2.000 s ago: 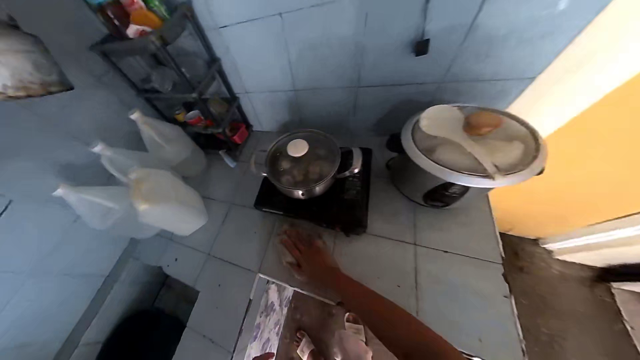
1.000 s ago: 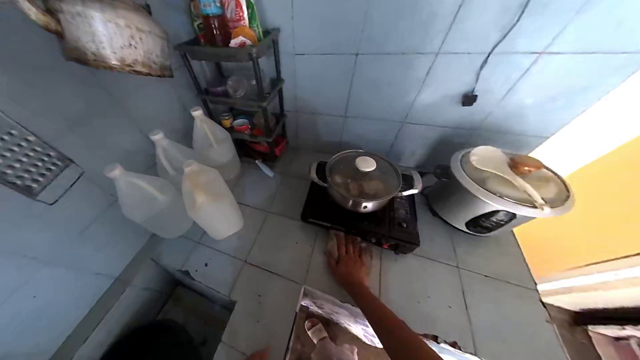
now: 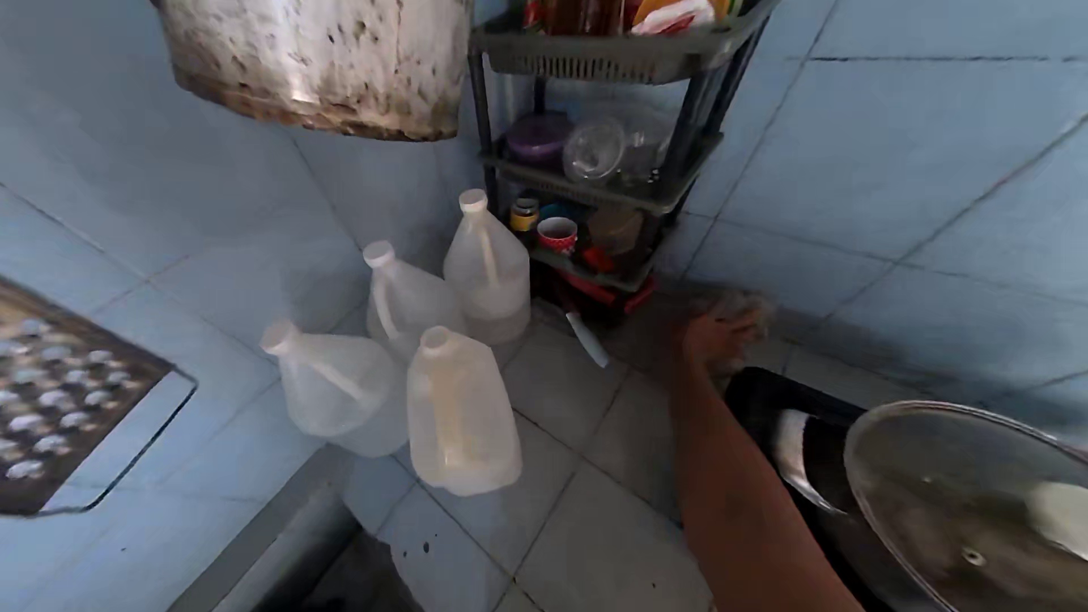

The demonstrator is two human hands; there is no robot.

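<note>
My right hand (image 3: 722, 333) reaches to the back of the tiled counter (image 3: 561, 510), close to the wall and behind the left end of a black portable stove (image 3: 786, 387). A crumpled pale cloth (image 3: 748, 308) is under its fingers, partly blurred. Beside my forearm, on the stove, stands a metal pot (image 3: 807, 459) with a glass lid (image 3: 926, 484). A knife (image 3: 586, 338) lies on the counter left of my hand, its blade toward me. My left hand is not in the view.
Several translucent plastic jugs (image 3: 463, 416) stand at the left corner. Behind them rises a dark plastic rack (image 3: 595, 183) holding cups and containers. A stained metal pot (image 3: 323, 68) and a grater (image 3: 68, 399) hang at the left. A sink basin edge (image 3: 255, 544) is at lower left.
My right hand has moved from the counter in front of the stove to the back, by the wall left of the stove. The view has turned left and come closer.
</note>
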